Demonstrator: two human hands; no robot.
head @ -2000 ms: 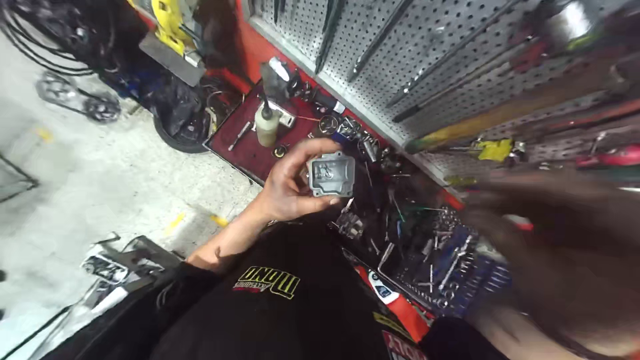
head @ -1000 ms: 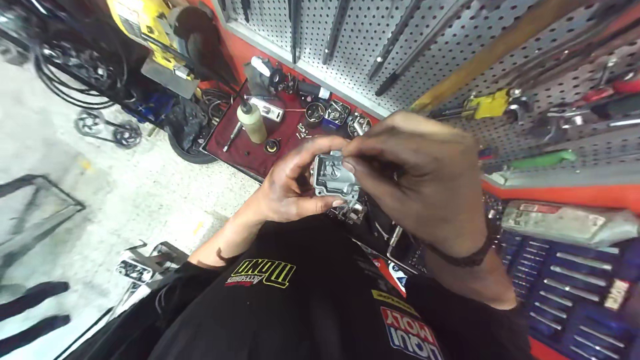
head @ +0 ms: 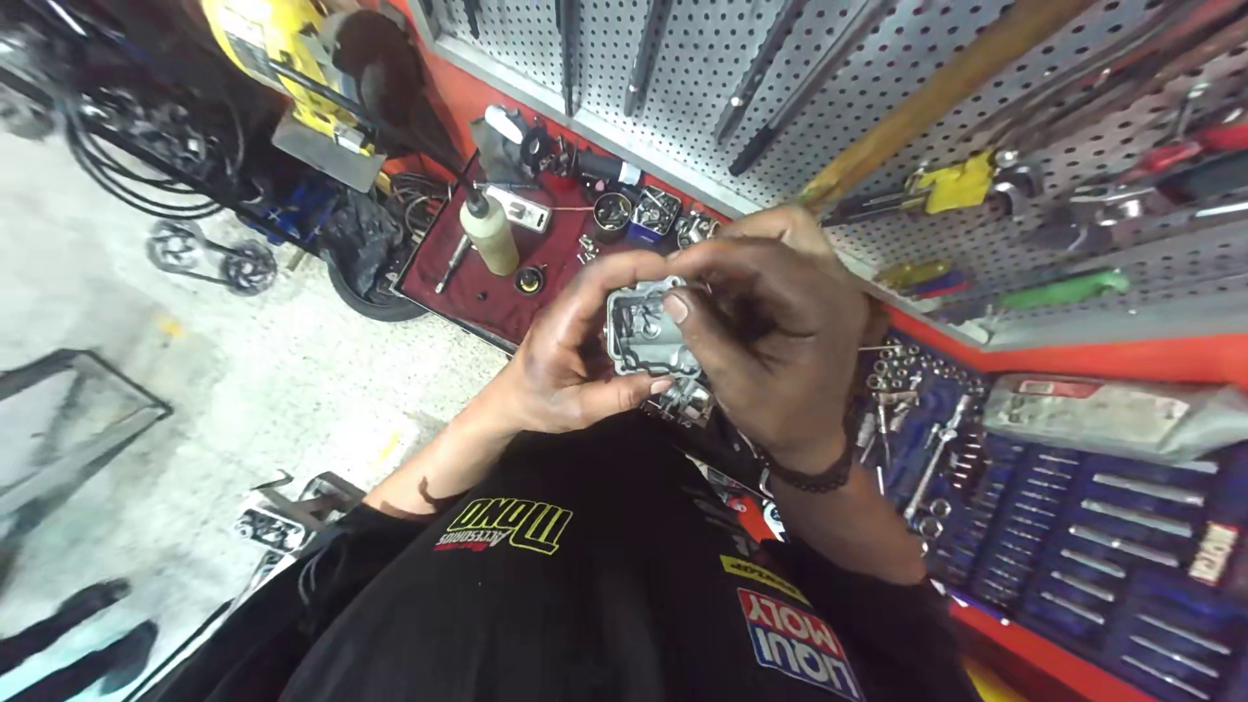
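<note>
A small cast-metal housing, hollow like a carburetor float bowl [head: 643,336], is held up in front of my chest with its open side facing me. My left hand [head: 570,356] grips it from the left, fingers behind and thumb along the lower edge. My right hand [head: 780,327] is at its right side, the thumb tip touching the upper right rim; a dark line runs along the rim. Whether the right fingers hold anything small is hidden. Below the housing, another metal part [head: 685,402] shows partly.
Beyond my hands, a red-covered bench [head: 468,302] holds a squeeze bottle [head: 490,234], a cup of small parts [head: 613,213] and a screwdriver-like tool [head: 454,263]. On the right lie a blue socket tray [head: 1033,526] and a plastic-wrapped package [head: 1121,414]. A pegboard [head: 721,58] with tools rises behind.
My right hand, blurred at the far right two seconds ago, has come to the housing and touches its rim. My left hand keeps its hold. The view has shifted.
</note>
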